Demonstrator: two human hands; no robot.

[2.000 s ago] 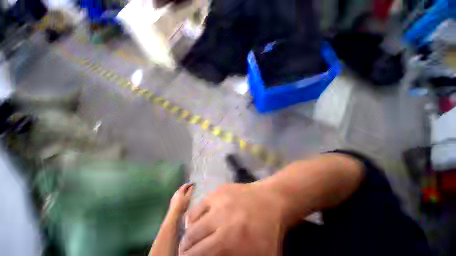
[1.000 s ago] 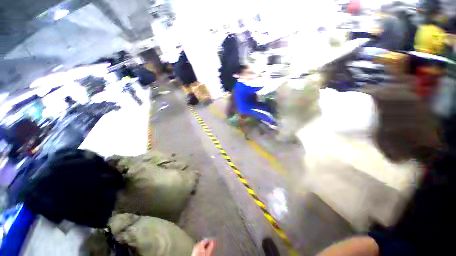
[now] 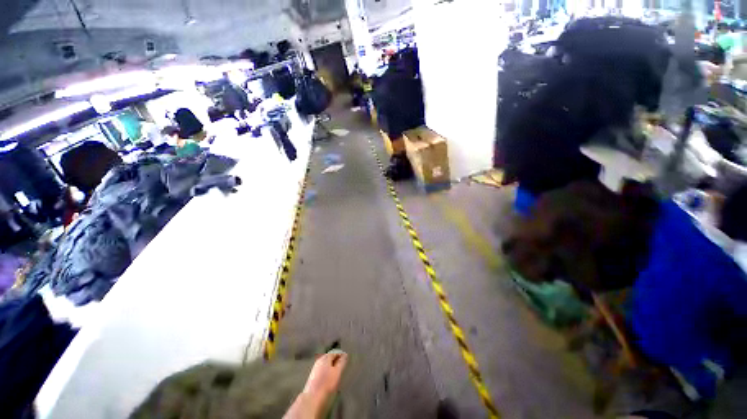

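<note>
My left hand [image 3: 326, 375] shows small at the bottom centre, above the aisle floor, with its fingers drawn together. A tiny dark speck shows at its fingertips; I cannot tell whether it is something held. An olive cloth heap or sack [image 3: 221, 394] lies just left of my wrist, blurred and cut off by the bottom edge. My right hand is out of the picture.
A long white table [image 3: 188, 274] runs along the left, with a heap of dark grey garments [image 3: 123, 217]. Yellow-black tape [image 3: 442, 299] lines the grey aisle. A cardboard box [image 3: 427, 157] stands ahead. A person in blue [image 3: 684, 286] is close on the right.
The view has moved forward along the aisle. The person in blue, ahead before, is now close at right. My left hand shows more fully; my right forearm has left the picture.
</note>
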